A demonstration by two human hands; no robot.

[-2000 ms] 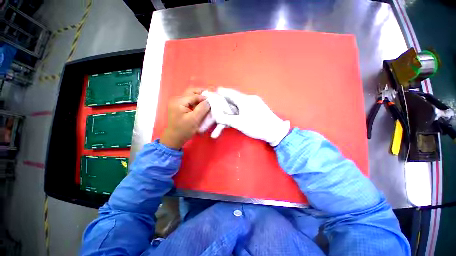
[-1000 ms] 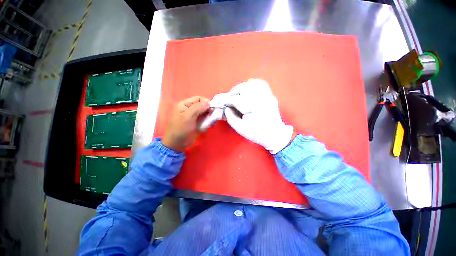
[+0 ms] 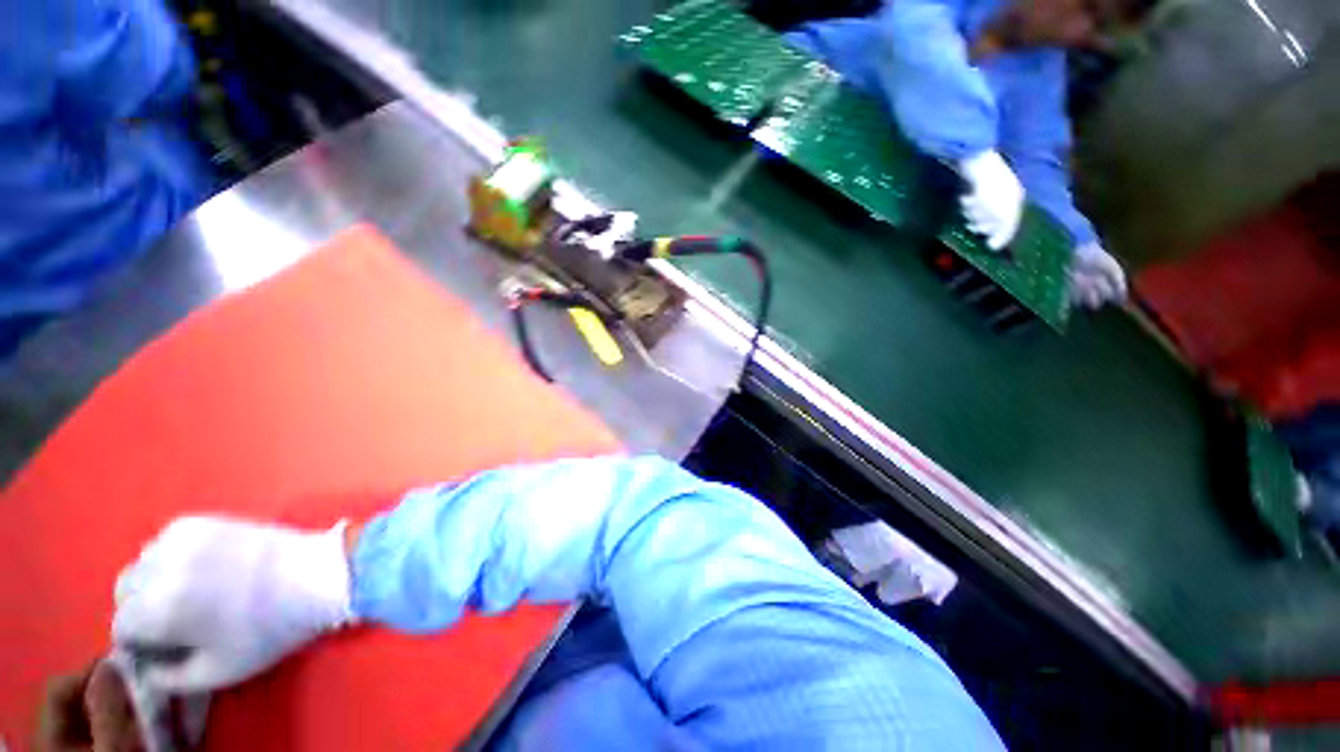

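My right hand (image 3: pixel 228 602), in a white glove, is at the lower left over the red mat (image 3: pixel 294 382). Its fingers are closed on a white glove (image 3: pixel 165 710) that hangs below them. My left hand (image 3: pixel 91 716) is bare and cut off by the frame's lower left edge. Its fingertips touch the white glove. The hands' meeting point is blurred, and how the glove sits on the left fingers is hidden.
The iron stand (image 3: pixel 642 294), solder spool (image 3: pixel 517 179) and yellow-handled tool (image 3: pixel 597 337) stand at the bench's edge. Beyond is the green conveyor (image 3: pixel 941 397) with green boards (image 3: pixel 838 140); another person's gloved hands touch one. A crumpled white cloth (image 3: pixel 891 564) lies on the dark shelf.
The view has swung to the right, so the conveyor and other people now show and the black tray is out of view. My hands remain together at the white glove.
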